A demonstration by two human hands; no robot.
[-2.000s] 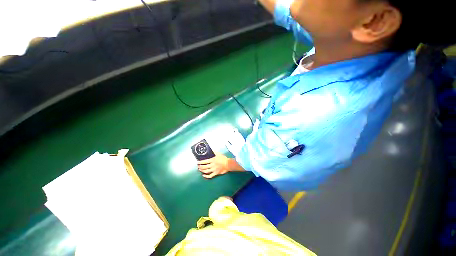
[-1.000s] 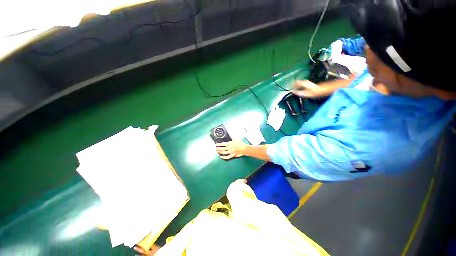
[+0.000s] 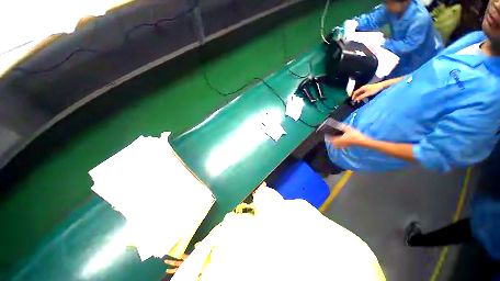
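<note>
A wide stack of white sheets (image 3: pixel 151 192) with ragged edges lies on the green bench, with a thin tan carton edge at its right and lower sides. My left hand (image 3: pixel 176 264) is low in the picture at the stack's lower corner. Only its fingers show, apart and close to the carton edge; the rest is behind my yellow sleeve (image 3: pixel 274 241). Whether the fingers touch the carton is hard to tell. My right hand cannot be made out.
A blue-coated person stands at the right holding a dark phone (image 3: pixel 332 127). On the green bench (image 3: pixel 241 181) lie white papers (image 3: pixel 272 127), two black scanners (image 3: pixel 312 89) with cables and a black box (image 3: pixel 353 63). Another person sits beyond. A blue stool (image 3: pixel 301 184) is below the edge.
The blue-coated person has straightened up and moved right, lifting the phone off the bench. The black box and the farther person now show fully. My left fingers show a little farther right.
</note>
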